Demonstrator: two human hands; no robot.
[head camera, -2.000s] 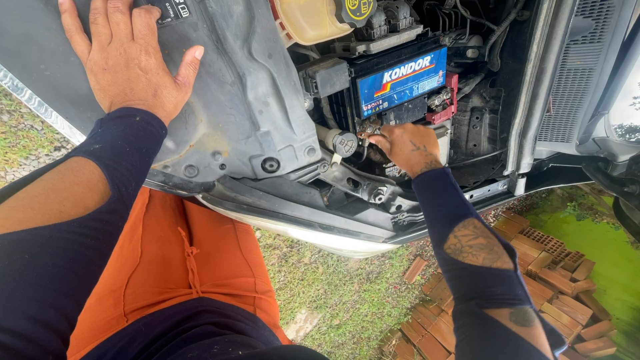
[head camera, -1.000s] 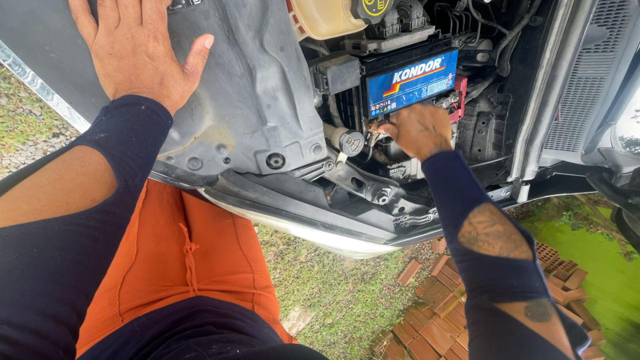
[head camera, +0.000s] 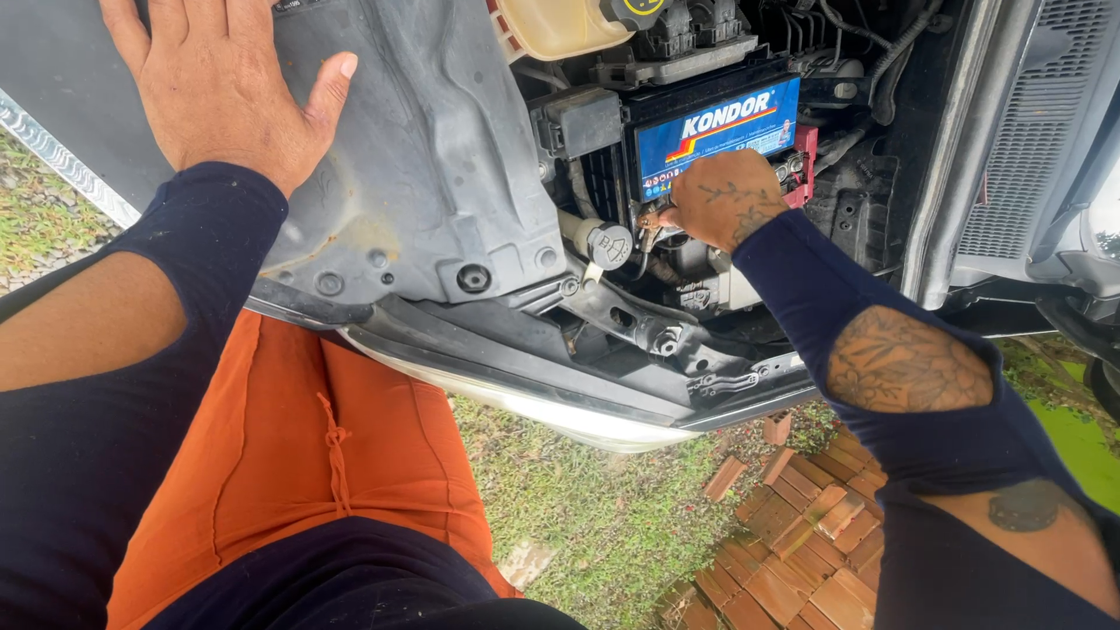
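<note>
A car battery (head camera: 717, 131) with a blue Kondor label sits in the engine bay. My right hand (head camera: 731, 197) is at its near edge, fingers curled around the battery terminal clamp (head camera: 649, 219) at the near left corner; the fingertips are partly hidden. A red terminal cover (head camera: 803, 166) is at the battery's right side. My left hand (head camera: 232, 87) rests flat with fingers spread on the grey plastic cover (head camera: 420, 175), holding nothing. Just left of the clamp stands the round washer fluid cap (head camera: 610, 246).
A coolant reservoir (head camera: 560, 26) and a black fuse box (head camera: 577, 121) lie behind and left of the battery. The metal front crossmember (head camera: 621, 317) and white bumper edge (head camera: 542, 416) run nearer me. Stacked bricks (head camera: 796, 542) lie on the grass below.
My right hand has shifted from reaching lower beside the battery to covering the lower edge of its label. My left hand stays spread on the cover.
</note>
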